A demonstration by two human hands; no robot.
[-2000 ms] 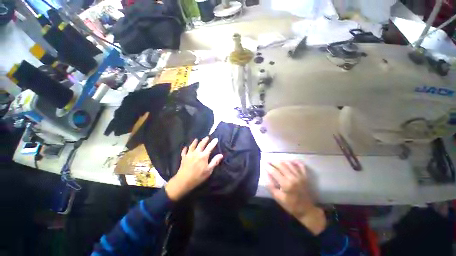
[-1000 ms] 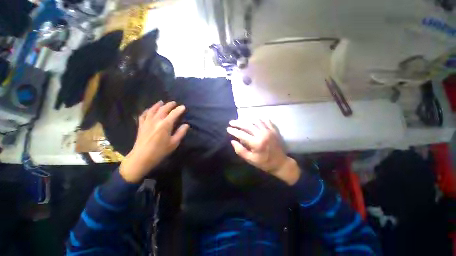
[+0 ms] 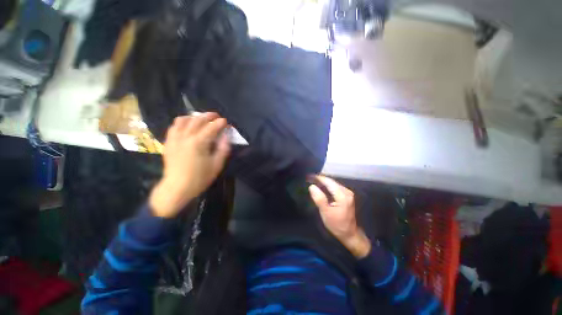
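Observation:
A black garment piece (image 3: 280,92) lies on the white table left of and in front of the needle area, its front part hanging over the table edge. My left hand (image 3: 196,144) is on the black cloth at its left side, fingers bent and blurred; a small white patch shows beside the fingers. My right hand (image 3: 336,206) pinches the piece's lower right edge between thumb and fingers, at the table's front edge. The presser foot and needle (image 3: 355,24) are at the top, away from both hands.
Thread snips (image 3: 476,118) lie on the machine bed (image 3: 419,67) at right. A black heap (image 3: 175,55) lies over cardboard (image 3: 126,117) at left. A blue-grey machine (image 3: 34,43) is far left. A red crate (image 3: 434,246) with black pieces is lower right.
The view has tilted down. The cloth has been spread out flatter and now hangs toward my lap. My right hand has moved from the table to the cloth's lower edge and closed on it.

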